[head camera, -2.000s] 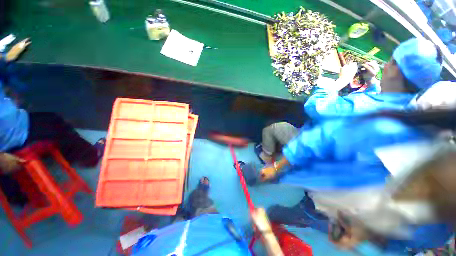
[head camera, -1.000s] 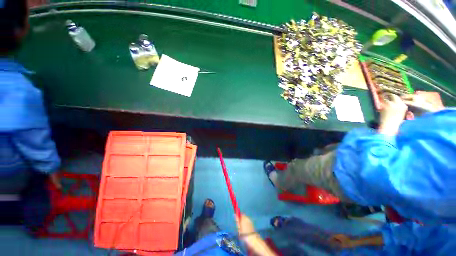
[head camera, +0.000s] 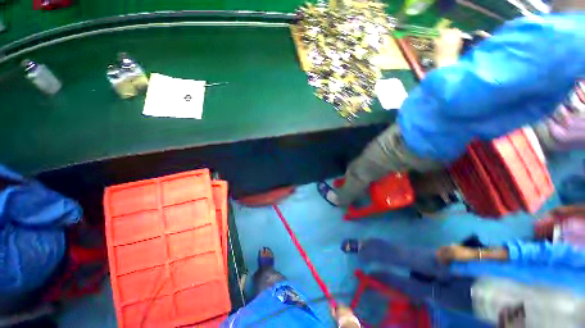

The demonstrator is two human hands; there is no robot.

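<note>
My right hand (head camera: 347,317) is at the bottom edge, cut off by it, shut on the upper end of a thin red broom stick (head camera: 301,255). The stick slants up and left to a wide red broom head (head camera: 264,196) on the blue floor, along the dark front below the green bench. The head's left part is close to the tray stack. My left hand is out of the picture. No dustpan can be made out.
Orange-red trays (head camera: 168,250) are stacked left of the broom. A seated person (head camera: 474,90) in blue is at the right, on a red stool (head camera: 391,192). Another person's legs and arm are lower right, by a red stool (head camera: 391,301). A blue sleeve (head camera: 35,224) is at left.
The view has shifted. The broom head, out of sight one second ago, shows again at the bench's foot. Red trays and another person's arm now show at the right.
</note>
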